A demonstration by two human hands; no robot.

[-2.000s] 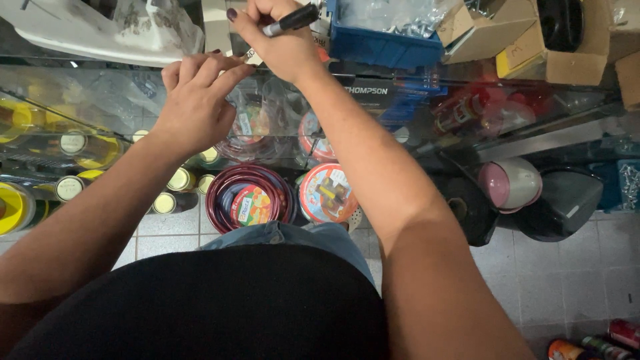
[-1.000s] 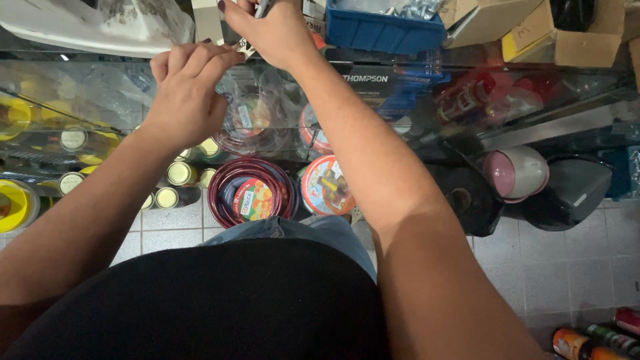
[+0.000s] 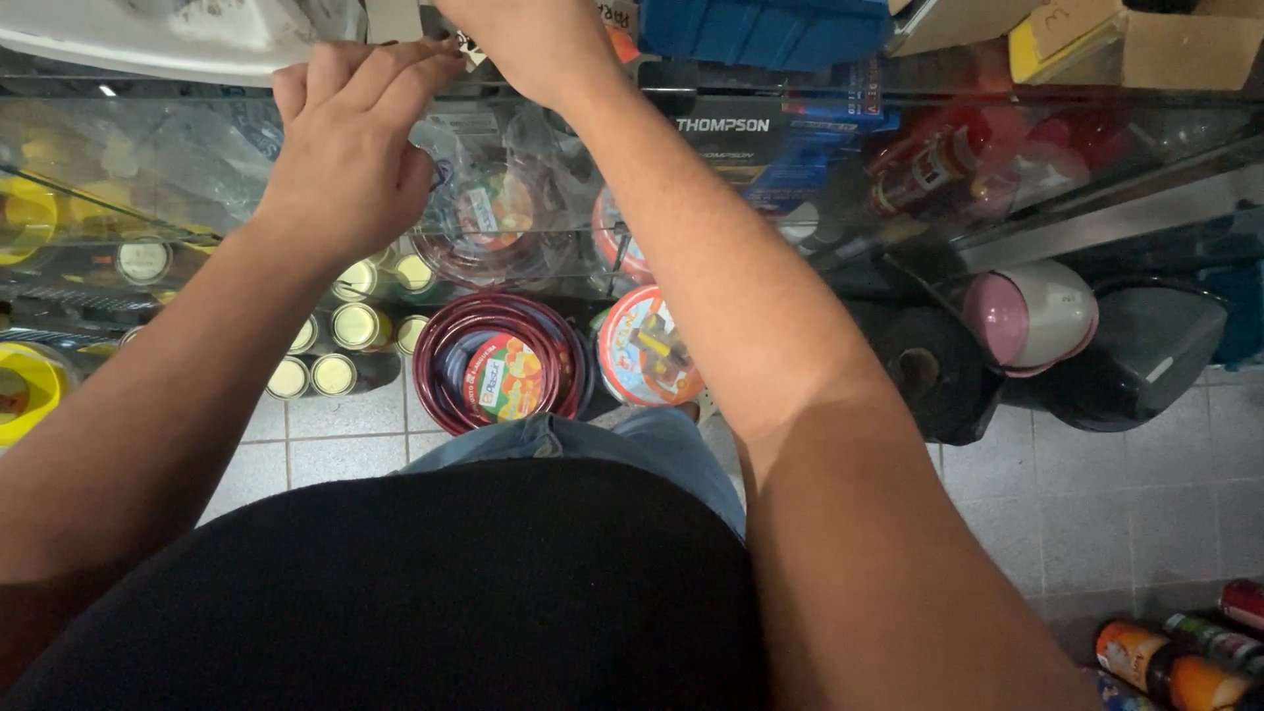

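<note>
My left hand (image 3: pixel 360 138) lies at the upper left of the head view, over the edge of the glass counter (image 3: pixel 553 91). Its fingertips touch a small piece of paper or card (image 3: pixel 472 51) with dark writing. My right hand (image 3: pixel 538 44) is beside it at the top edge, and its fingers are cut off by the frame, so what it holds is hidden. A blue plastic bin (image 3: pixel 765 30) stands to the right of my right hand. Behind my left hand is a dirty white plastic object (image 3: pixel 168 35).
Below the glass are coiled hose (image 3: pixel 499 360), a round orange-rimmed package (image 3: pixel 647 346), small cans (image 3: pixel 355 324) and a black roll (image 3: pixel 918 370). Open cardboard boxes (image 3: pixel 1190 49) stand at the upper right. Bottles or spray cans (image 3: pixel 1136 652) are at the lower right.
The right hand has moved up to the frame's top edge; the black marker it held two seconds ago is now out of sight. The left hand stays by the paper.
</note>
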